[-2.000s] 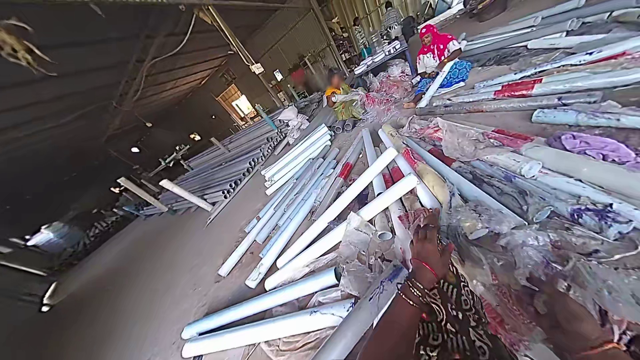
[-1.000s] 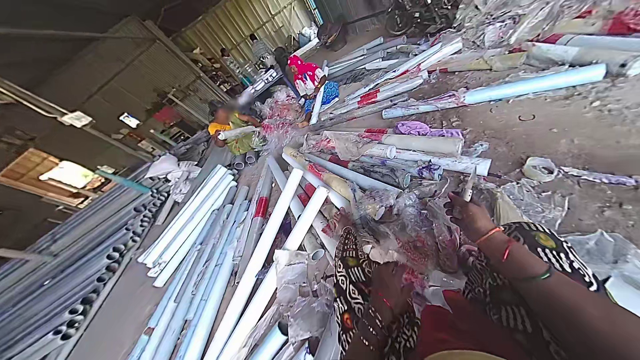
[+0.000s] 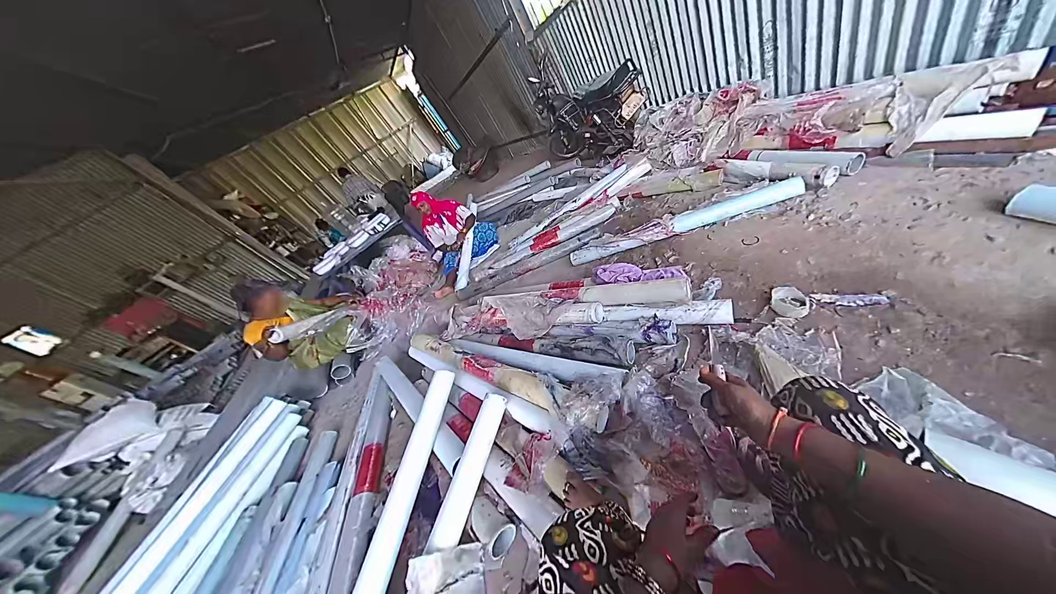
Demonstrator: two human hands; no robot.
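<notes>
My right hand [image 3: 734, 400], with orange, red and green bands at the wrist, is closed around a small, partly hidden object over crumpled clear plastic wrap [image 3: 652, 412]. Lower and to the left, my left hand [image 3: 678, 536] rests low by my patterned clothing, over the wrap; its fingers are blurred and partly hidden. White pipes [image 3: 470, 470] lie to the left of it, one with its end toward me. Beyond the hands lie more pipes [image 3: 643, 291], several with red bands and torn plastic film around them. A purple cloth [image 3: 635, 274] lies behind these.
A seated person in a pink headscarf [image 3: 445, 223] holds a pipe, and another person [image 3: 289, 322] sits further left with one. Stacked grey pipes [image 3: 49, 536] fill the lower left. A short pipe ring [image 3: 789, 302] lies on the dirt floor. A motorcycle [image 3: 590, 107] stands by the corrugated wall.
The view has swung to the right. My right hand, low at the right edge two seconds ago, is now raised over the wrap with the small object. My left hand is lower, off the pipes.
</notes>
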